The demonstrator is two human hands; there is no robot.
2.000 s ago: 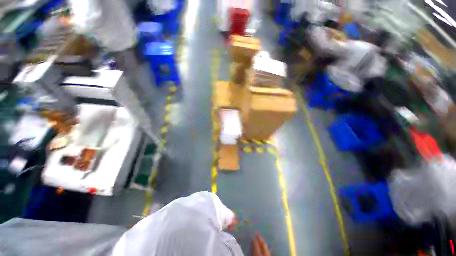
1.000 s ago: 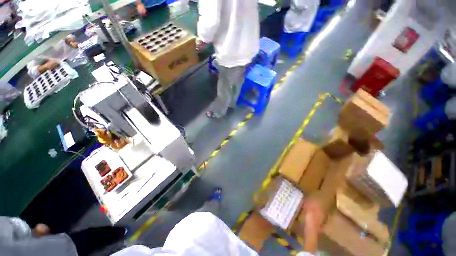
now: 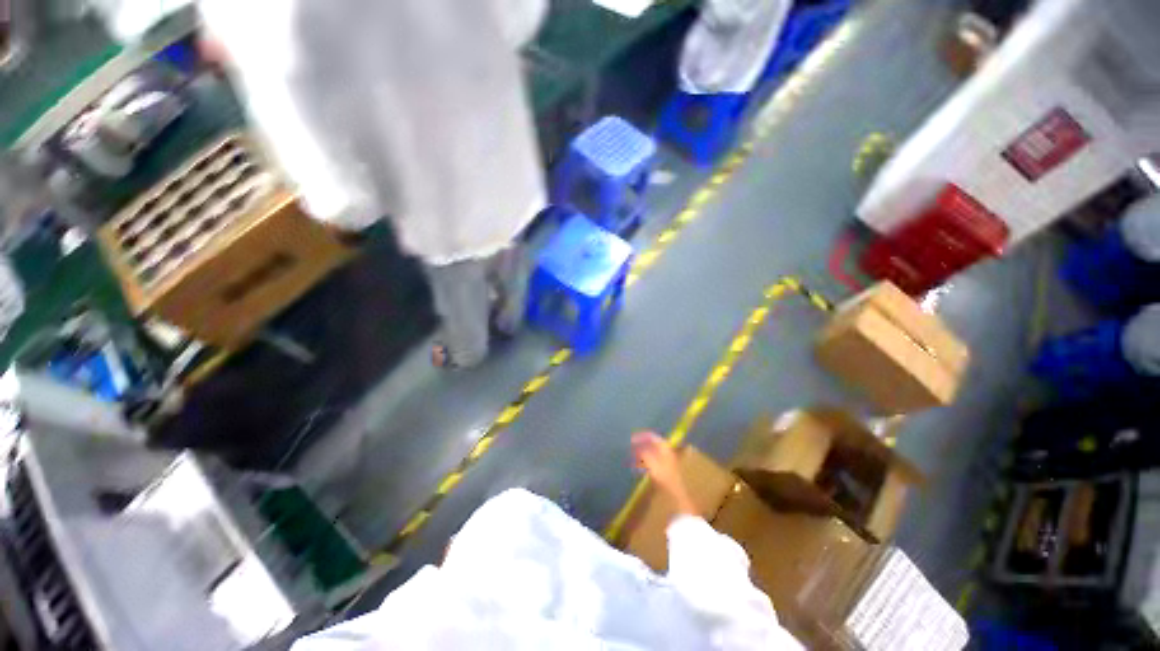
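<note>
My right hand [image 3: 659,460] is small and blurred at the lower centre, in front of my white sleeve. I see nothing held in it, but its finger shape is unclear. My left hand is not in view. Brown cartons stand on the floor to the right: a closed one [image 3: 893,346], an open one [image 3: 824,471] and a flat-topped one near my sleeve [image 3: 776,547]. A white gridded tray [image 3: 906,608] lies by them at the lower right edge. The hand overlaps the cartons' near edge in the picture; contact cannot be told.
Blue stools [image 3: 580,277] stand left of the aisle beside a person in a white coat [image 3: 407,127]. A carton topped with a tray of dark modules [image 3: 248,274] is at the bench. A white machine [image 3: 140,534] is lower left. Red box [image 3: 948,242] and yellow-black floor tape [image 3: 725,369] are ahead.
The view has moved forward along the aisle. The machine has slid to the lower left, the standing person and stools look nearer, and my right hand has shifted left in the picture.
</note>
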